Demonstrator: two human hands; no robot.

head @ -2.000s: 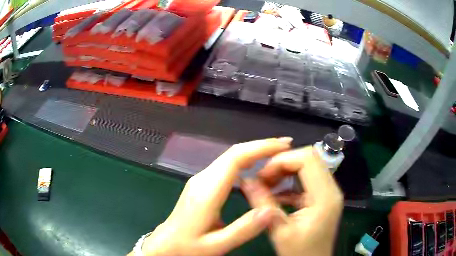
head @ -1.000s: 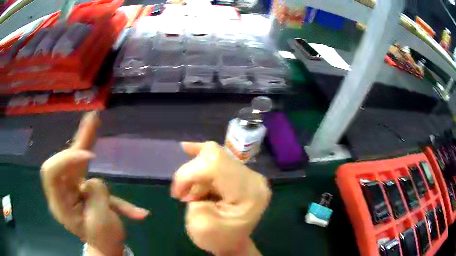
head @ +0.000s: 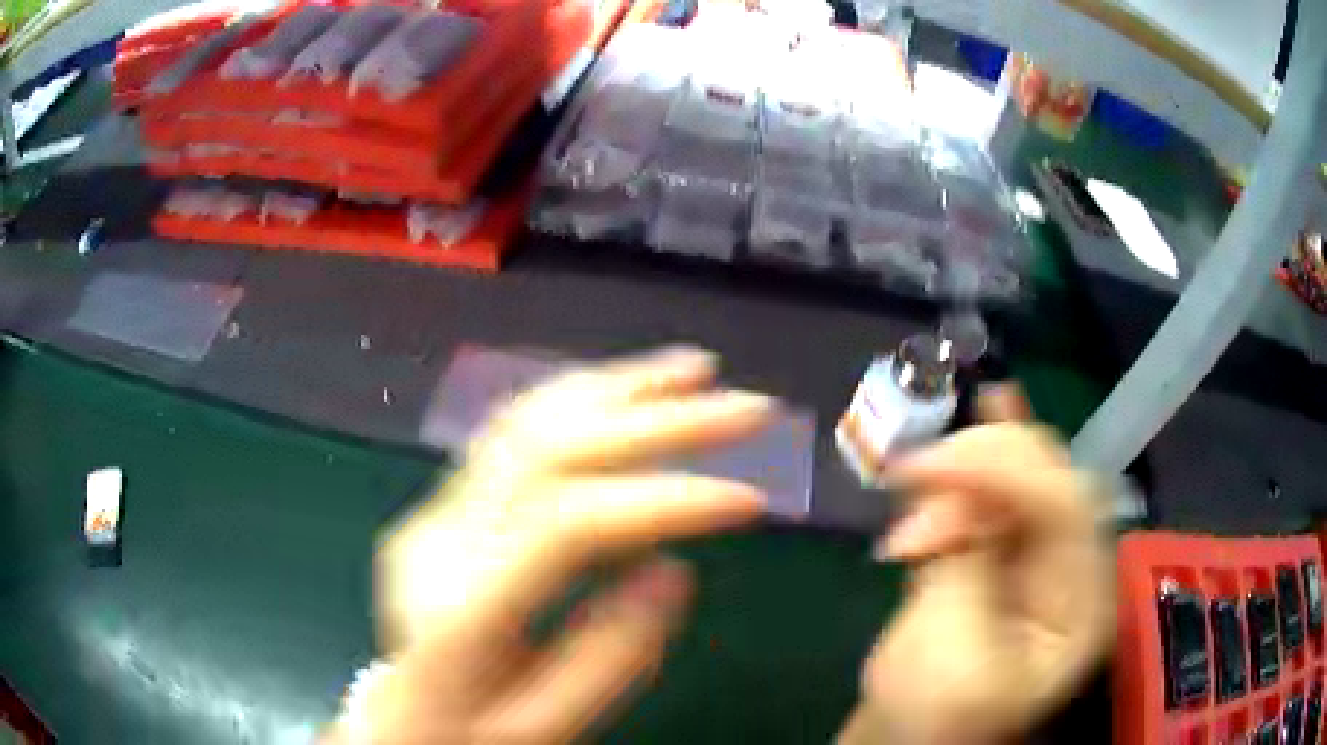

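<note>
My left hand (head: pixel 553 539) is blurred, with its fingers apart and pointing right, over the pale-purple film sheet (head: pixel 779 466) on the dark shelf. Nothing shows in it. My right hand (head: pixel 997 575) is blurred, with curled fingers, at the lower right of the white bottle (head: pixel 895 415) with an orange label and dark top. Whether it touches the bottle or pinches something thin cannot be told. A small white and orange piece with a black end (head: pixel 104 512) lies on the green bench at left.
Red-orange trays (head: pixel 328 146) are stacked at back left. Clear plastic trays (head: pixel 771 175) stand at back centre. Another film sheet (head: pixel 156 313) lies on the shelf at left. A red-orange tray (head: pixel 1140 626) with black phones is at lower right, beyond a grey post (head: pixel 1215 306).
The view has turned back left since one second ago. My left hand has opened its fingers over the film sheet. My right hand has moved to the bottle's right side. The blue clip no longer shows.
</note>
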